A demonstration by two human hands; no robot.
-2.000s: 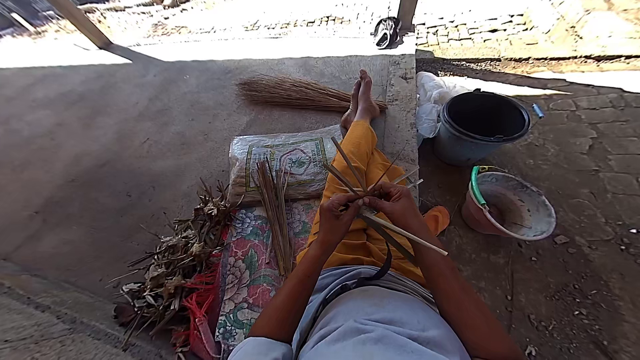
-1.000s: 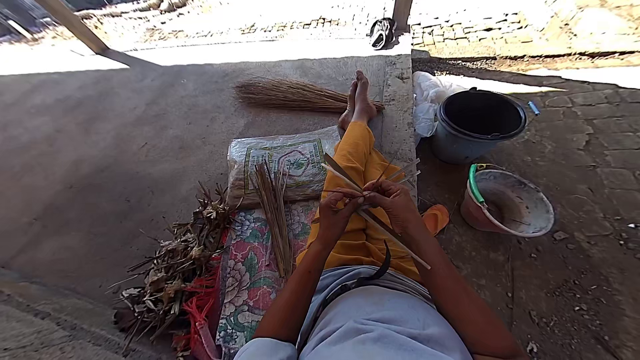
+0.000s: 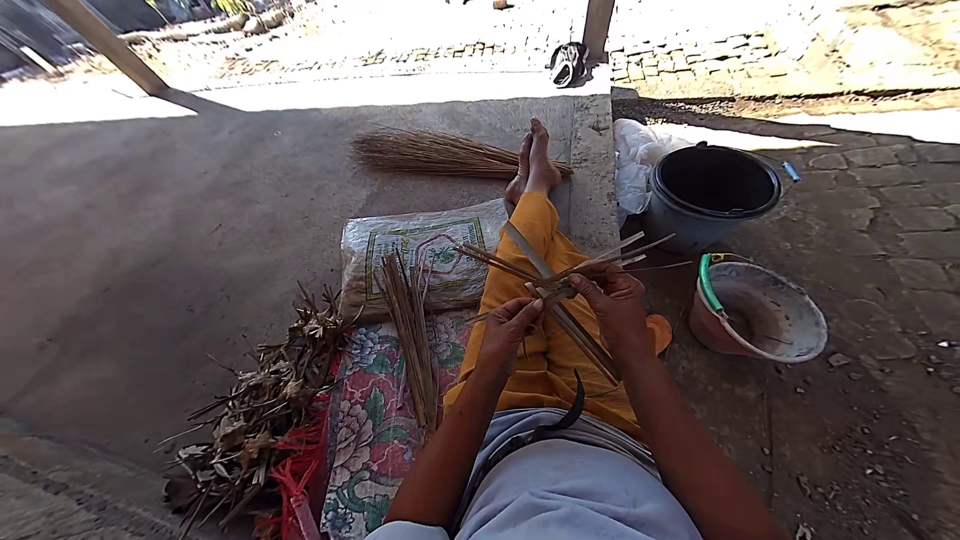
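Note:
Over my lap, both hands hold crossed flat strips of dried leaf or plant fibre (image 3: pixel 546 283). My left hand (image 3: pixel 514 330) pinches the near left edge of the crossing between thumb and fingertips. My right hand (image 3: pixel 613 300) grips its right side, with several strip ends sticking out past the fingers. One wider strip points away from me, and long ends slant down toward my right forearm. A curved dark object (image 3: pixel 576 405), possibly a blade or a strap, lies at my waist. A bundle of similar dry strips (image 3: pixel 411 337) rests on the floral cloth left of my legs.
A printed woven sack (image 3: pixel 427 247) lies left of my legs, beyond the floral cloth (image 3: pixel 360 427). Dry plant scraps (image 3: pixel 255 420) are heaped at left. A bundle of thin brown sticks (image 3: pixel 435 154) lies by my feet. At right, below the concrete edge, stand a dark bucket (image 3: pixel 694 229) and a tilted pinkish bucket (image 3: pixel 724 330).
The strips between my hands now fan out in a wide cross; one second ago they looked gathered along one slanting line. My hands have moved slightly apart.

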